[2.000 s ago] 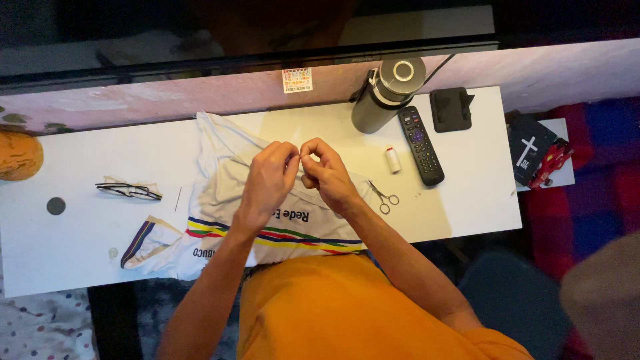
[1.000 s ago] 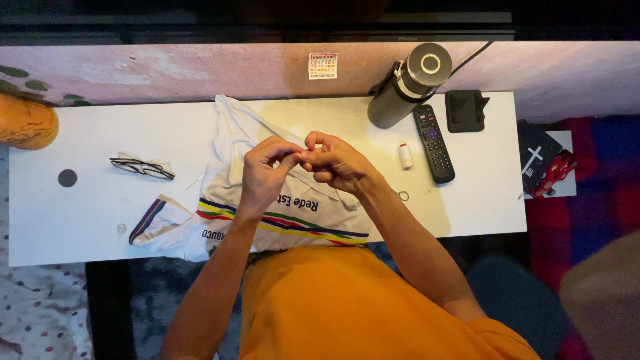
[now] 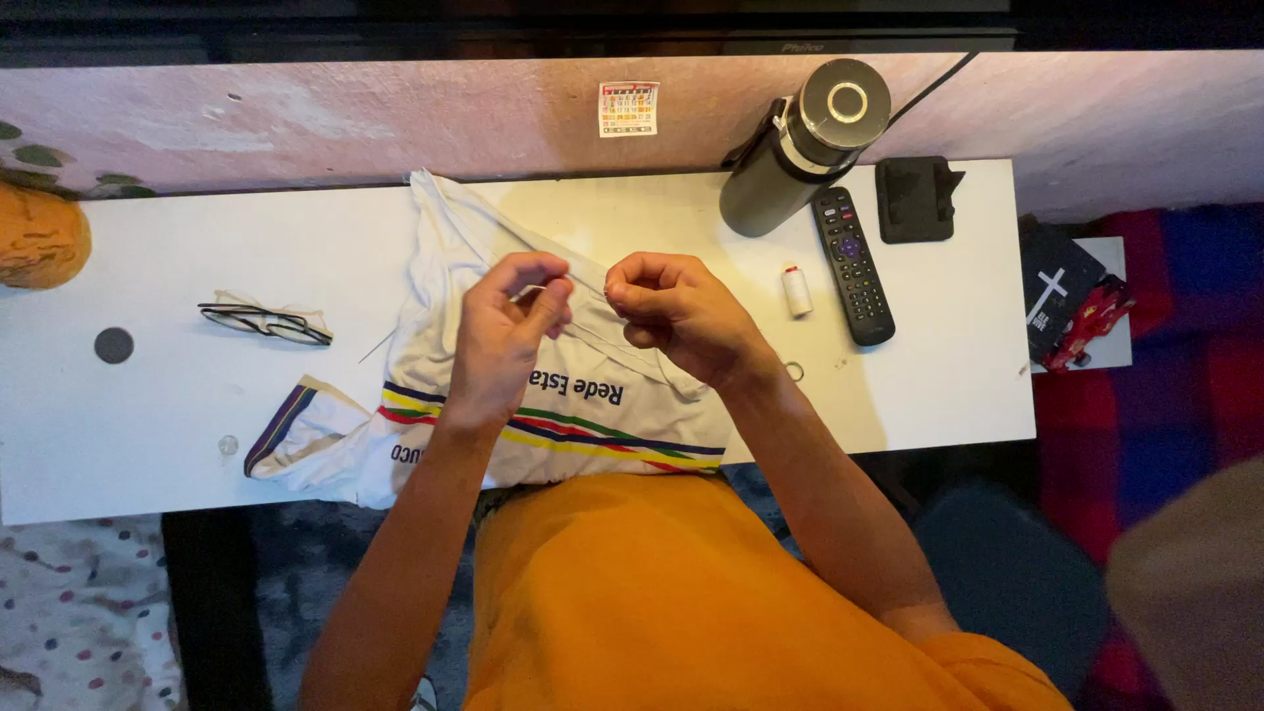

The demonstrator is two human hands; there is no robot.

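Observation:
A white shirt (image 3: 444,326) with coloured stripes and dark lettering lies on the white table (image 3: 938,395). Above it is my left hand (image 3: 513,326), fingertips pinched on something too thin to make out, perhaps thread. My right hand (image 3: 681,306) is just to its right, a small gap between them, thumb and forefinger pinched together on something likewise too fine to tell. A spool of white thread (image 3: 796,291) stands right of my right hand. The finger ring of a pair of scissors (image 3: 794,371) shows beside my right forearm, which hides the rest. A needle (image 3: 376,347) lies at the shirt's left edge.
Eyeglasses (image 3: 267,324), a dark disc (image 3: 114,346) and a small clear disc (image 3: 228,445) lie at left. A vacuum bottle (image 3: 805,148), a remote control (image 3: 854,267) and a black stand (image 3: 918,199) are at the back right. A television (image 3: 494,30) overhangs the wall.
My hands, together at the fingertips one second ago, are now slightly apart. The scissors, largely visible two seconds ago, are now mostly behind my right forearm.

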